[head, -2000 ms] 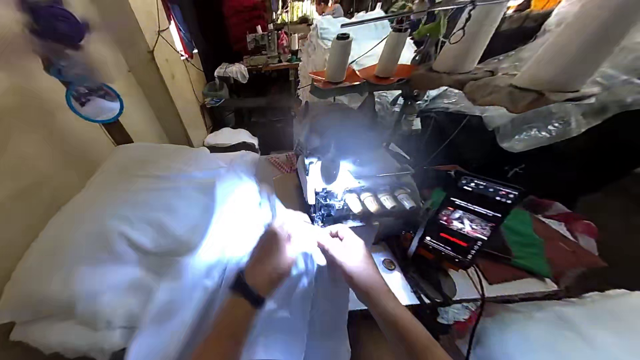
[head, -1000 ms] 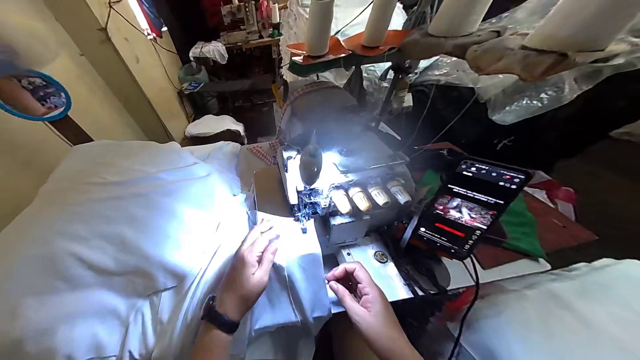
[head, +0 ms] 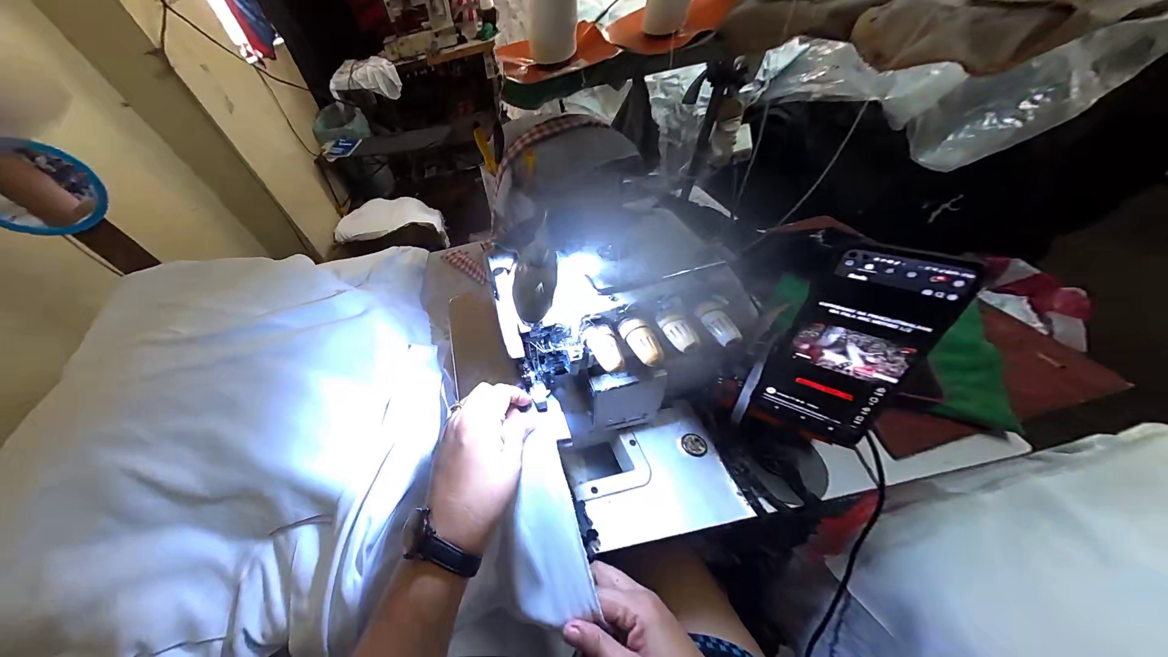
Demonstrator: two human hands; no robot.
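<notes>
A lit overlock sewing machine (head: 639, 265) stands in the middle, with several tension knobs (head: 641, 341) on its front. White fabric (head: 552, 538) runs from its presser foot (head: 539, 394) down toward my lap. My left hand (head: 479, 456), with a dark-strapped watch on the wrist, pinches this fabric just below the foot. Lower down, my right hand (head: 630, 611) grips the fabric's right edge between thumb and fingers. A large heap of white fabric (head: 210, 438) lies to the left of my left hand.
A phone (head: 858, 342) with a lit screen stands right of the machine, its black cable (head: 862, 566) hanging down. More white fabric (head: 1031, 547) lies at the lower right. Thread cones (head: 553, 32) stand above. A blue-rimmed round mirror (head: 55, 187) is at the far left.
My left hand has moved up close to the presser foot. My right hand has moved down along the fabric edge, away from the machine. The view has shifted nearer the machine.
</notes>
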